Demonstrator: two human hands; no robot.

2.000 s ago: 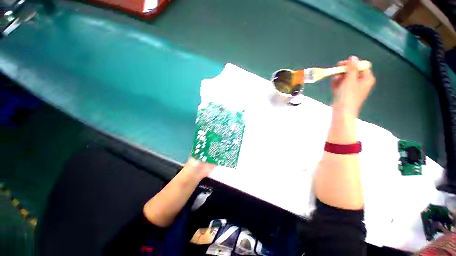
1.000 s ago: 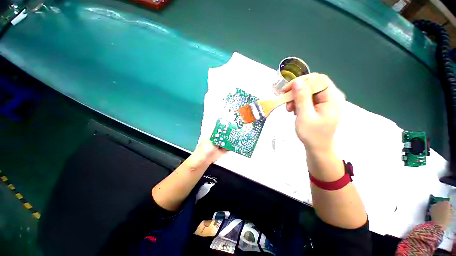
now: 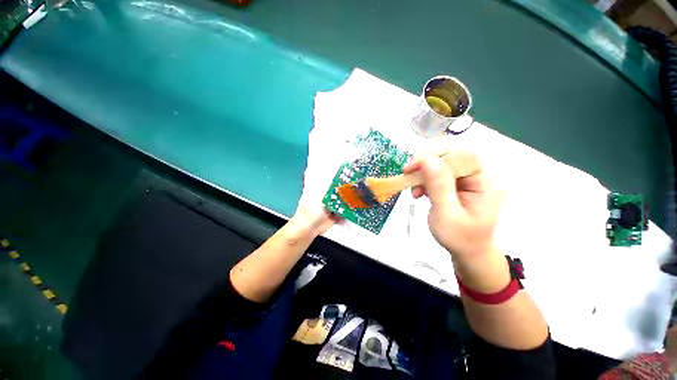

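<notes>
A green circuit board (image 3: 376, 156) is held with its flat side with silvery dots facing up, over the white sheet. My left hand (image 3: 315, 217) holds it at its near left edge; most of the fingers are hidden under the board. My right hand (image 3: 459, 194) holds the pale wooden handle of a flat brush (image 3: 362, 194). The orange bristles lie against the lower left part of the board. A metal cup (image 3: 428, 117) with amber-yellow liquid stands just beyond the board, its handle to the right.
A white sheet (image 3: 549, 200) covers part of the green bench (image 3: 223, 96). Another circuit board (image 3: 625, 220) with a round black part lies at the right. A patterned sleeve (image 3: 640, 367) shows at the bottom right. A black ribbed hose (image 3: 656, 48) stands at the far right.
The brush left the cup, came onto the board and moved towards its lower left part. The board has turned and shifted slightly right. The neighbour's hand has left the picture.
</notes>
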